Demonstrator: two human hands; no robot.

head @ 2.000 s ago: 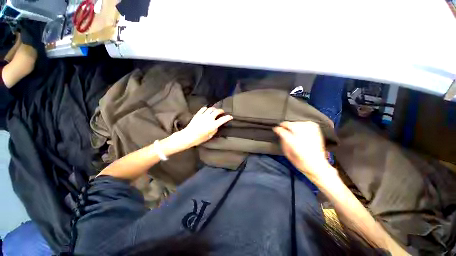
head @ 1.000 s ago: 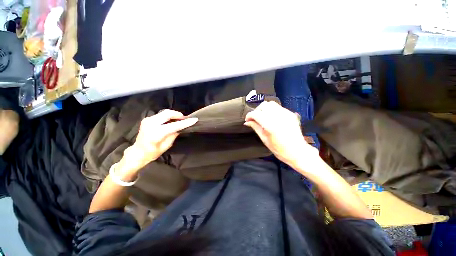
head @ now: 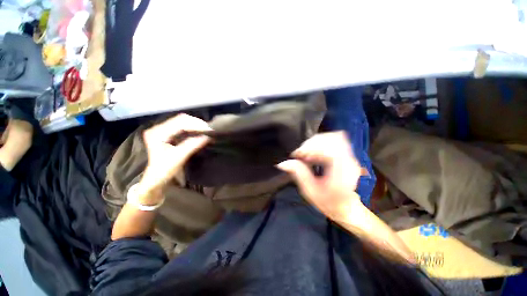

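Observation:
The brown garment (head: 248,191) lies bunched over my lap, below the white table's edge. Its upper edge is spread between my hands and blurred, with a dark inner side showing. My left hand (head: 173,147) pinches the edge at the left, between thumb and fingers. My right hand (head: 326,167) is closed on the cloth at the right and is slightly blurred. The label is not clear; only a small white blur shows at the cloth's top.
The white table (head: 300,40) spans the top. Black strips (head: 120,46) and red-handled scissors (head: 71,84) lie at upper left. Black cloth (head: 63,196) is piled left, more brown cloth (head: 451,173) right, above cardboard (head: 462,254). Another person's arm (head: 17,141) shows at far left.
The garment's edge has turned, so its dark inner side now shows and the label is no longer clear. Over two seconds, my hands have moved left and the view has shifted.

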